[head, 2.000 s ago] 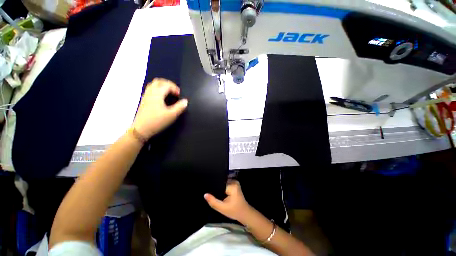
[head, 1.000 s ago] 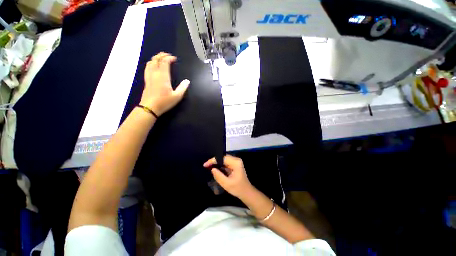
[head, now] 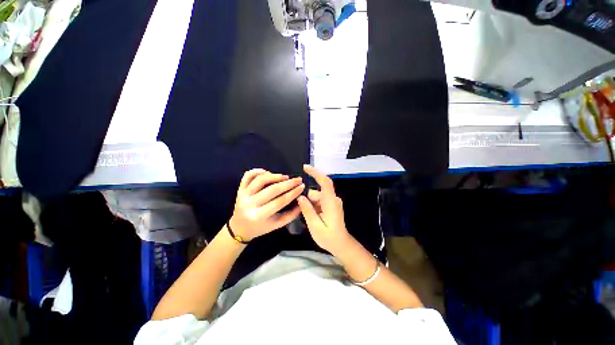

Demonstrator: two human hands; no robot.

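Observation:
The dark cut panel (head: 263,87) lies on the table with its right edge running up to the presser foot (head: 299,54), and its near end hangs over the front edge. My left hand (head: 266,204) and my right hand (head: 325,212) are close together at the table's front edge, both gripping the panel's right edge between fingers and thumbs. The exact finger hold on the cloth is partly hidden. Part of the panel is folded up near my left hand.
A navy panel stack (head: 74,94) lies at left. A narrower black stack (head: 404,81) lies right of the needle. Thread snips (head: 482,88) lie further right, near the control panel (head: 573,17). Ruler tape (head: 492,139) runs along the front edge of the table (head: 138,176).
My left hand has moved from flat on the panel near the needle down to the front edge beside my right hand. The view has tilted down, and the panel's near part is now folded.

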